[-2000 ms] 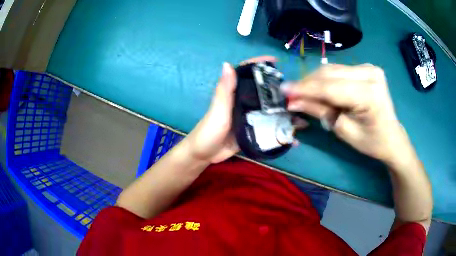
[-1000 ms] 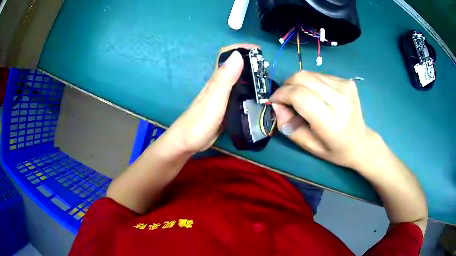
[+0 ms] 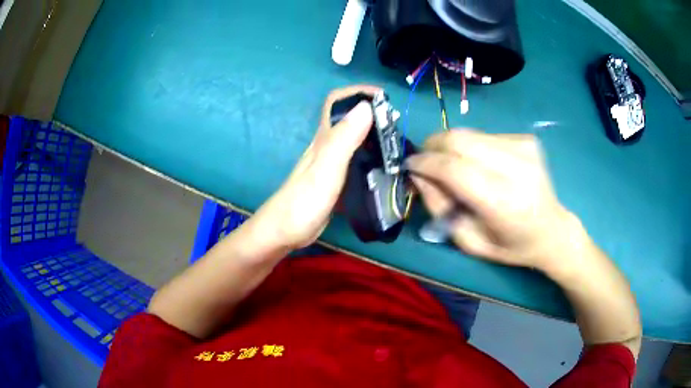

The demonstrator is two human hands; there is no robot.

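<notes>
My left hand (image 3: 322, 163) holds the black front camera module (image 3: 365, 208) from its left side, with the open back and the circuit board (image 3: 388, 136) facing right. My right hand (image 3: 492, 197) is blurred, with its fingertips at the lower right edge of the board; what they pinch cannot be made out. A yellow wire loops beside the silver plate (image 3: 387, 198) in the module. The black ball housing (image 3: 451, 38) lies behind, its opening towards me. Blue and yellow wires run from it towards the module; other wires with white plugs (image 3: 464, 106) hang loose.
Another front module (image 3: 620, 98) lies on the teal mat (image 3: 227, 91) at the right. A white antenna (image 3: 349, 32) sticks out left of the ball housing. A blue plastic crate (image 3: 45, 186) with brown cardboard (image 3: 136, 204) stands below the bench edge at the left.
The module is turned more edge-on, and my left thumb has moved up beside the board. My right hand stays at the board. Blue and yellow wires now show stretched between housing and module.
</notes>
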